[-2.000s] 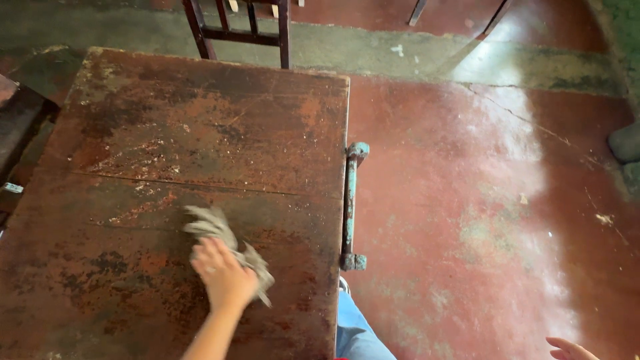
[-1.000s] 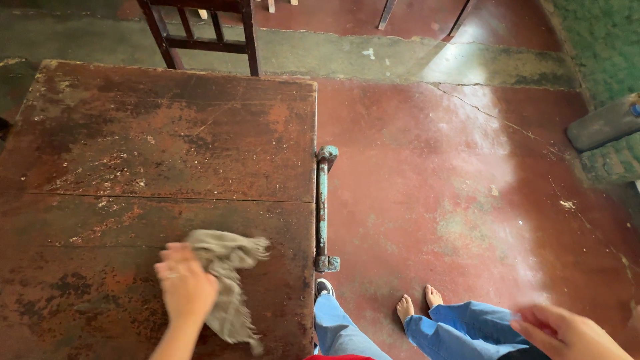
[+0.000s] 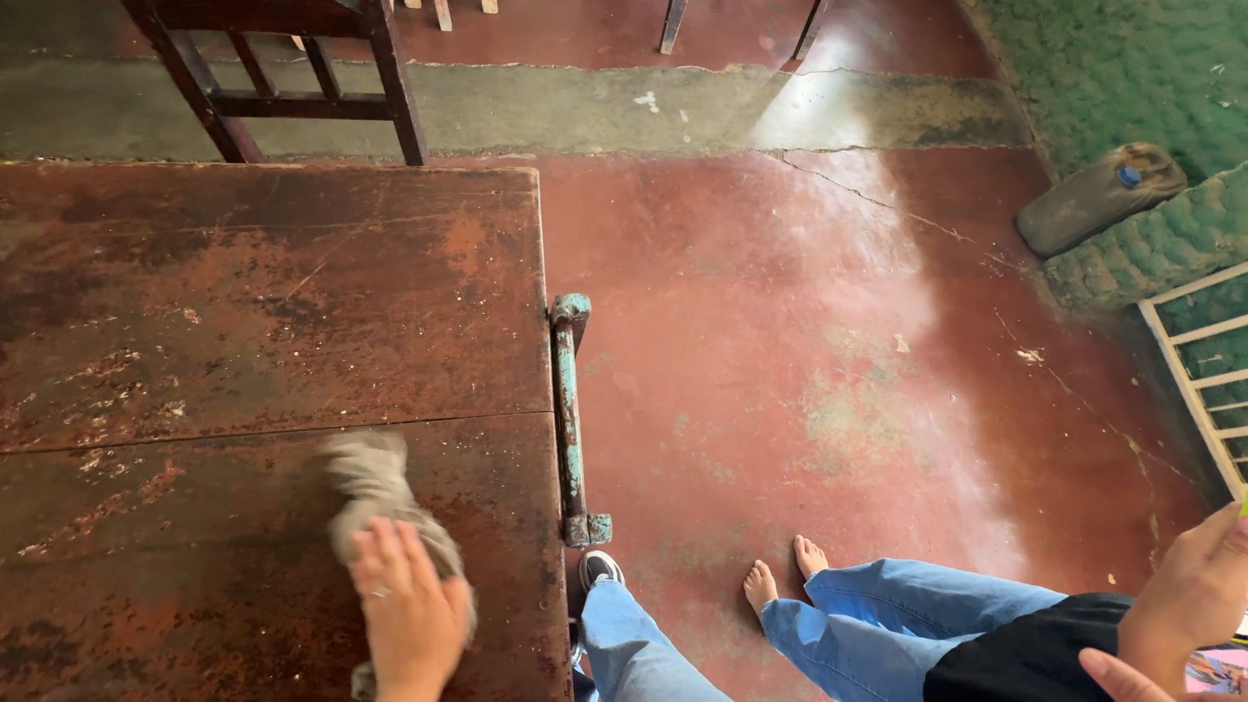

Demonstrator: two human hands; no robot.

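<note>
My left hand [image 3: 405, 600], with a ring on one finger, presses a grey-beige cloth [image 3: 375, 478] flat on a worn, dark-stained wooden table [image 3: 292, 341]. The cloth is bunched under my fingers and blurred. Fixed to the table's right edge is a metal bar handle [image 3: 570, 419] with chipped turquoise paint. At the lower right edge a raised hand [image 3: 1185, 590] and some fingertips [image 3: 1111, 673] show, partly cut off. Whether any of these belong to my right hand cannot be told, nor can what they hold.
A barefoot person in blue jeans [image 3: 877, 604] and a black top stands right of the table. A dark wooden chair [image 3: 302, 102] is behind the table. At the right are a plastic jerrycan [image 3: 1092, 200] with a blue cap and a pale slatted frame [image 3: 1199, 380]. The red floor [image 3: 702, 322] is cracked.
My left hand and the cloth have moved about on the tabletop; the cloth was more spread out a second ago. The person's legs have come into view. The view has shifted right.
</note>
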